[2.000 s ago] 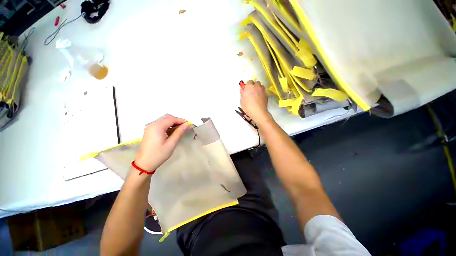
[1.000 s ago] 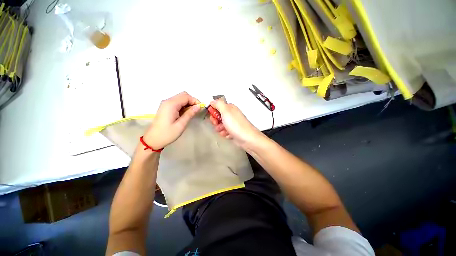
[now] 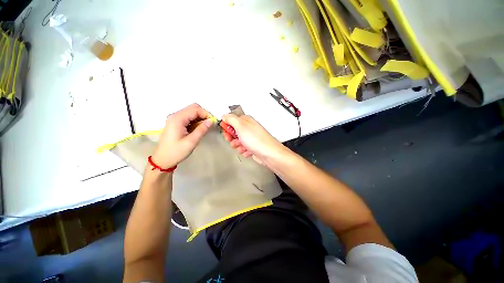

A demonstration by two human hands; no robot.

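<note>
A beige-grey fabric body (image 3: 215,171) with yellow side edges lies over the table's near edge and my lap. My left hand (image 3: 185,135) pinches its upper yellow corner between thumb and fingers. My right hand (image 3: 248,135) is closed around a red lighter (image 3: 227,129), its dark tip at the yellow corner by my left fingertips. Whether there is a flame cannot be told. Thread snips (image 3: 285,103) with dark blades and a red-black grip lie open on the table to the right, a dark cord hanging from them.
A pile of bodies with yellow tails (image 3: 353,55) is at the right, a large pale body (image 3: 442,44) beside it. More bodies (image 3: 12,66) are at the far left. A cup with amber bottom (image 3: 102,50) and a dark-edged board (image 3: 102,127) are on the left. A cardboard box (image 3: 72,228) is below.
My right hand has come from the table by the pile to the yellow corner, bringing the red lighter. In the last second the hands have barely moved; the view has shifted slightly.
</note>
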